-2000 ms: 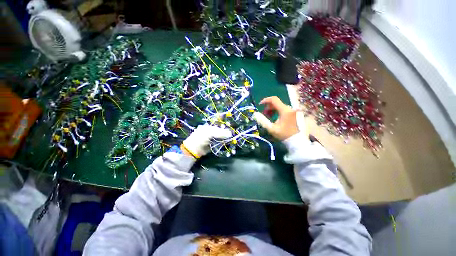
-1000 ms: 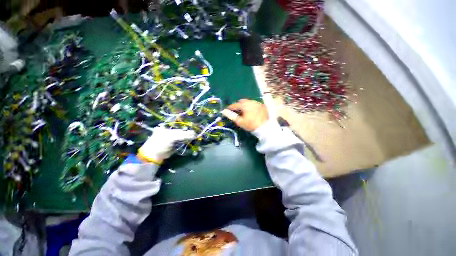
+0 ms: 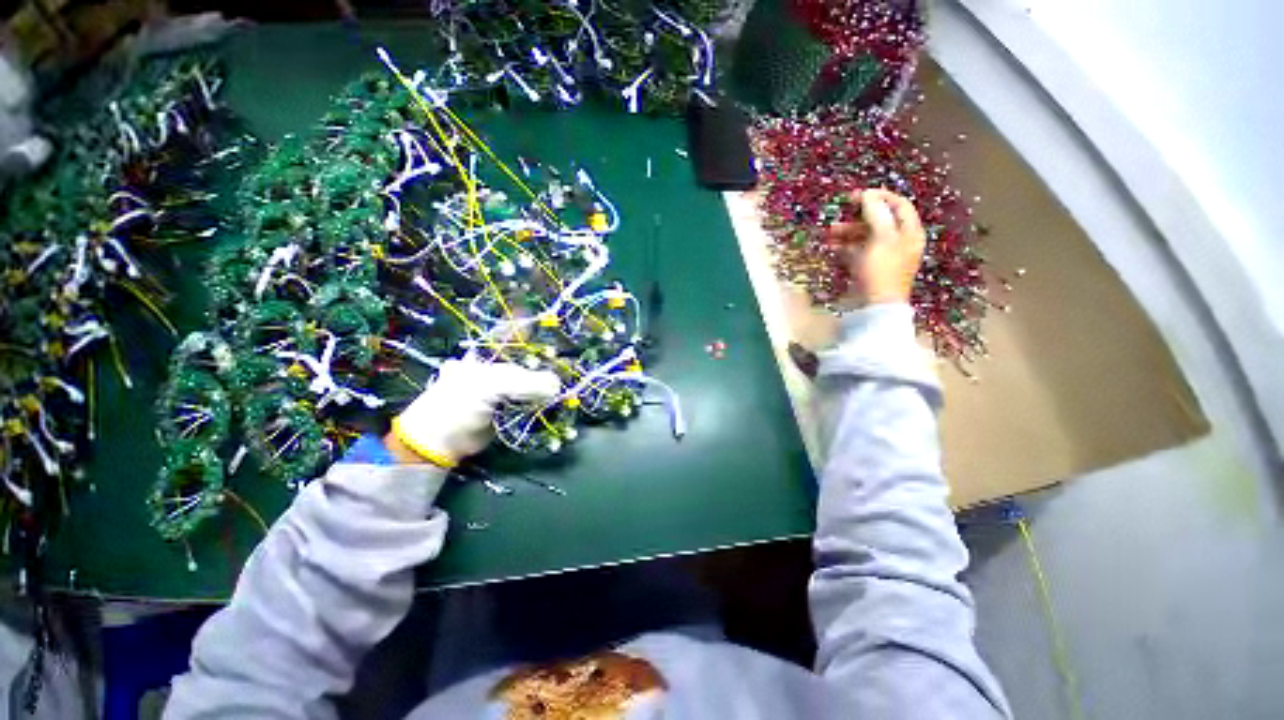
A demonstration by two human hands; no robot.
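My left hand (image 3: 465, 408), in a white knit glove with a yellow cuff, rests on the near end of a cluster of green ring units, its fingers curled at the white leads (image 3: 599, 369). I cannot tell exactly which lead or unit it holds. My right hand (image 3: 884, 246) is over the loose pile of small red parts (image 3: 936, 190), its fingertips down among them. Whether a part is pinched there is too small to tell. Green ring units (image 3: 303, 303) lie in overlapping rows left of the cluster. Long yellow wires (image 3: 472, 190) lie across the cluster.
More wired units lie at the far left (image 3: 85, 281) and at the back (image 3: 577, 49). A green mesh basket (image 3: 803, 63) with red parts stands behind the pile. A flat black rectangle (image 3: 722, 148) lies beside it. A few red bits (image 3: 715, 349) lie on the green mat (image 3: 662, 485).
My right hand has moved from the leads at the cluster's right side to the red pile. My left hand stays at the cluster. The camera view has shifted right since the oldest frame.
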